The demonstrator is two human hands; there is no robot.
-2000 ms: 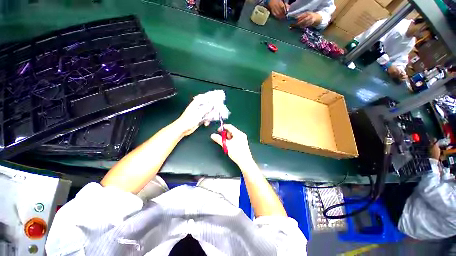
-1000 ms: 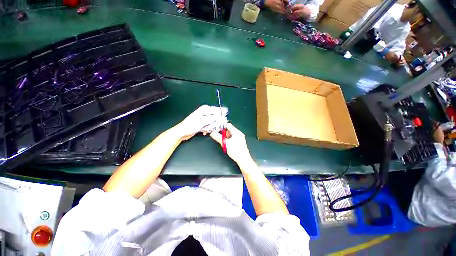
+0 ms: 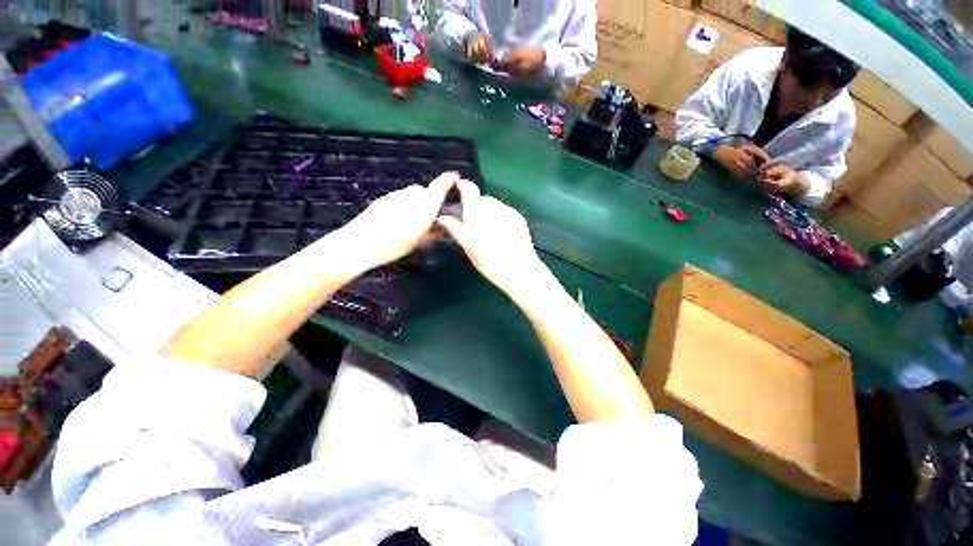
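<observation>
My left hand (image 3: 400, 222) and my right hand (image 3: 489, 226) meet fingertip to fingertip over the right end of the black compartment tray (image 3: 320, 181). Between them they hold a small pale parts bag (image 3: 449, 210), mostly hidden by the fingers. Dark purplish bits show in the tray's pockets. More black trays lie under it. The scissors (image 3: 621, 343) lie on the green bench right of my right forearm, partly hidden by it.
An open cardboard box (image 3: 752, 373) stands at right on the green bench (image 3: 512, 357). A blue bin (image 3: 107, 101) is at far left, near a round metal fan grille (image 3: 83, 205). Two people in white coats work across the bench. A small red-handled tool (image 3: 673, 212) lies towards them.
The view has swung left. Both hands have moved over the tray with the bag. The scissors have left my right hand and lie on the bench.
</observation>
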